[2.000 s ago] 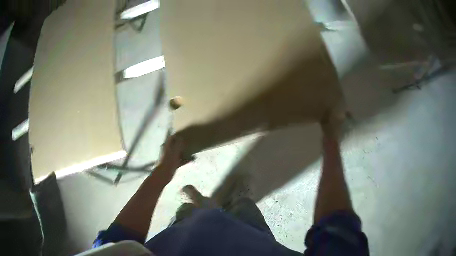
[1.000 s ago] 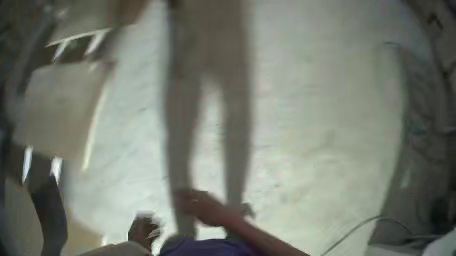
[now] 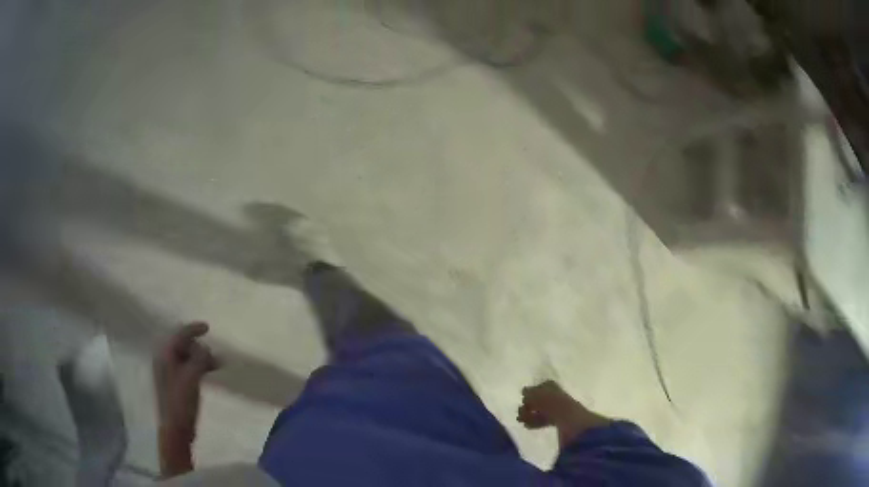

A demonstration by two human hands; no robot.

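Observation:
My left hand point(image 3: 188, 354) is at the lower left over the floor, blurred, with its fingers loosely bent and nothing seen in it. My right hand point(image 3: 543, 404) is at the lower middle right, its fingers curled in, with nothing seen in it. Both hands hang apart on either side of my blue clothing. No panel is in either hand.
The pale floor point(image 3: 429, 190) bears long leg shadows. A thin dark hose or cable point(image 3: 642, 304) lies at the right, and a looped one point(image 3: 357, 82) at the top. A blurred box-like brown-grey object point(image 3: 734, 181) stands at the upper right.
Two seconds ago both hands were at the near edge of a large tan panel. The view has turned away; panels and stands are out of view, and the hands are apart at my sides.

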